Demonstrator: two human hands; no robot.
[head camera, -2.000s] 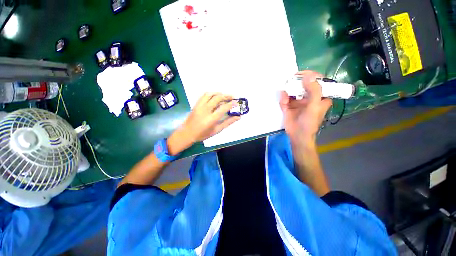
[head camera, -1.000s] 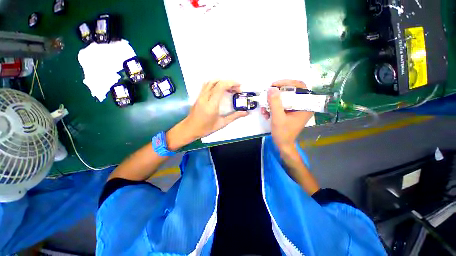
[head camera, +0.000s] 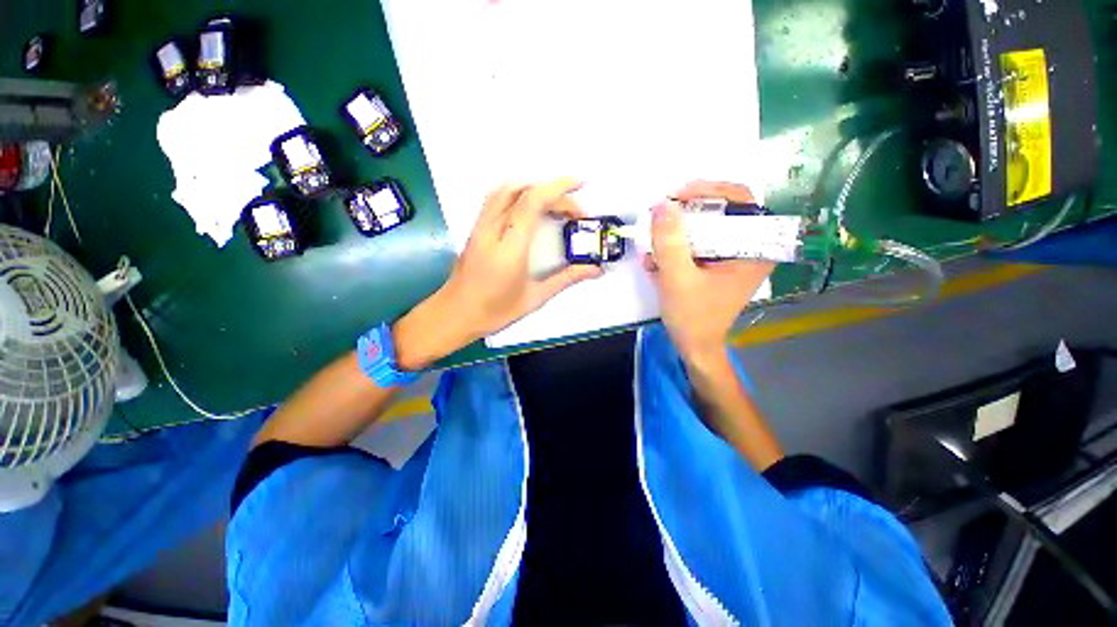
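Observation:
My left hand (head camera: 500, 263) holds a small black unit (head camera: 593, 241) with a pale face between thumb and fingers, above the white sheet (head camera: 576, 110). My right hand (head camera: 704, 270) is closed around the white dispensing syringe (head camera: 750, 235). The syringe points left, its narrow tip at the right end of the unit; whether they touch cannot be told. Several more black units (head camera: 371, 120) lie on the green bench at the left, some around a crumpled white wipe (head camera: 218, 150).
A white fan (head camera: 52, 343) stands at the left edge, with a thin cable (head camera: 172, 374) beside it. The black dispenser box (head camera: 1024, 74) is at the upper right. A clear air hose (head camera: 913, 263) loops from the syringe's rear. The bench's front edge is just below my hands.
The syringe in my right hand has moved left to the unit in my left hand, which has turned. The bench items have shifted left and upward in view.

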